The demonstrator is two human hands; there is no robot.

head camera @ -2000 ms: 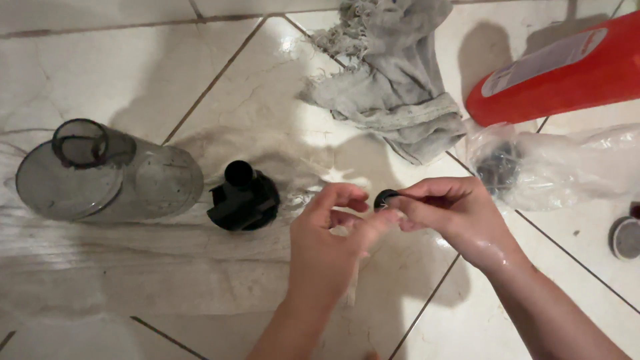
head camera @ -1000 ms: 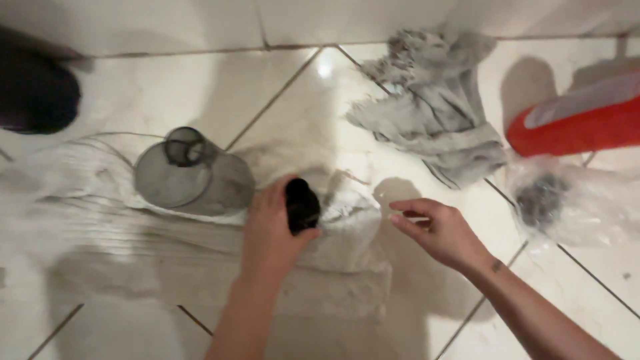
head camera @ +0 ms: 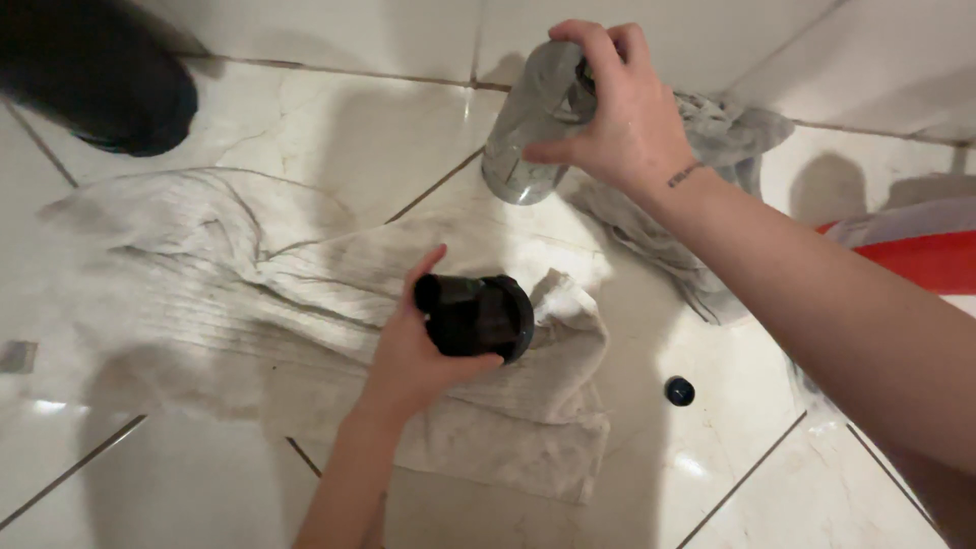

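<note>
My left hand [head camera: 415, 343] grips a black plastic part [head camera: 480, 316] with a short round tube and a round rim, held above the pale cloth on the floor. My right hand [head camera: 621, 114] is up near the wall, its fingers around the top of a clear grey plastic canister [head camera: 526, 137], which is tilted. The canister's opening is partly hidden by my fingers. A small round black cap [head camera: 679, 390] lies on the tiles to the right of the cloth.
A pale cloth [head camera: 305, 282] lies spread over the tiles. Behind my right forearm is a crumpled grey rag [head camera: 724, 168]. A red container [head camera: 923, 255] lies at the right, with clear plastic beside it. A black cylindrical object [head camera: 114, 84] occupies the upper left, by the wall.
My right hand has taken hold of the canister, which stood on the left of the cloth and is now up at the right. The small cap now lies on the floor. My left hand still holds the black part.
</note>
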